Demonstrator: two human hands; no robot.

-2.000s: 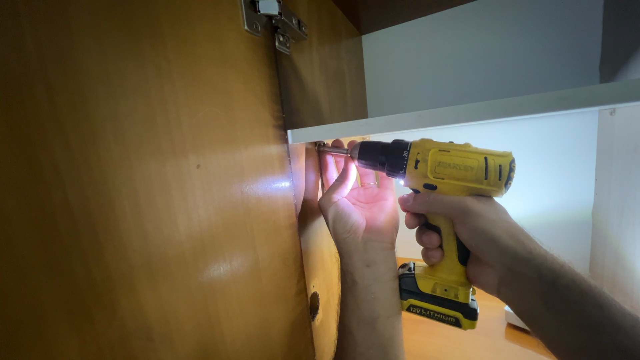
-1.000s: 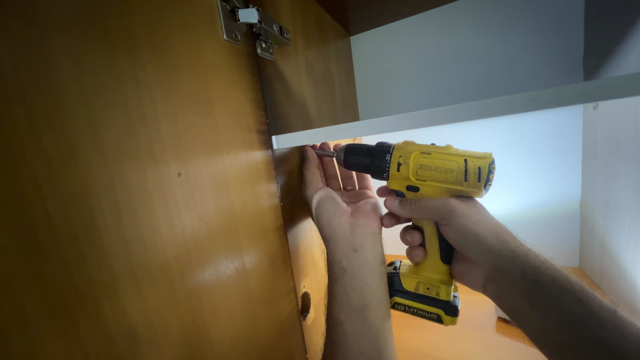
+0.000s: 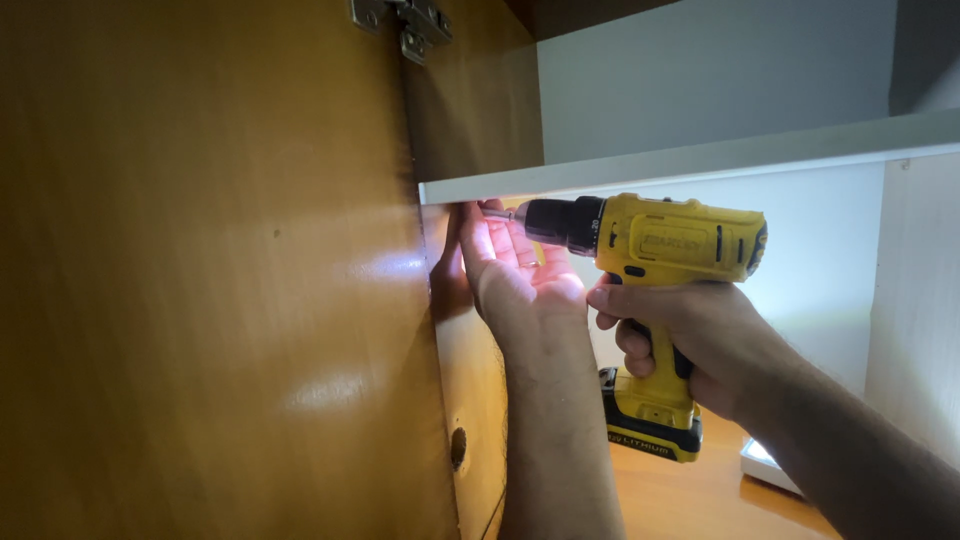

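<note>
My right hand (image 3: 682, 330) grips the handle of a yellow and black Stanley cordless drill (image 3: 675, 236), held level with its chuck to the left and its lamp lit. A metal bit (image 3: 496, 214) runs from the chuck to the wooden side panel, close under a white shelf (image 3: 645, 169). My left hand (image 3: 517, 262) is raised palm up behind the bit, its thumb and fingertips around the bit's far end. What the tip meets is hidden by the fingers. The thumb and index finger appear to steady the bit; a ring shows on one finger.
A wooden cabinet door (image 3: 225, 285) fills the left side, with a metal hinge (image 3: 414, 26) at its top. The side panel has a round hole (image 3: 459, 448) low down. A small lit lamp (image 3: 769, 465) lies on the cabinet floor (image 3: 675, 499), partly behind my right forearm.
Between one and two seconds ago and now, both hands stay at the underside of the shelf with the drill held level. The lamp light falls on my left palm again, which was dimmer one second ago.
</note>
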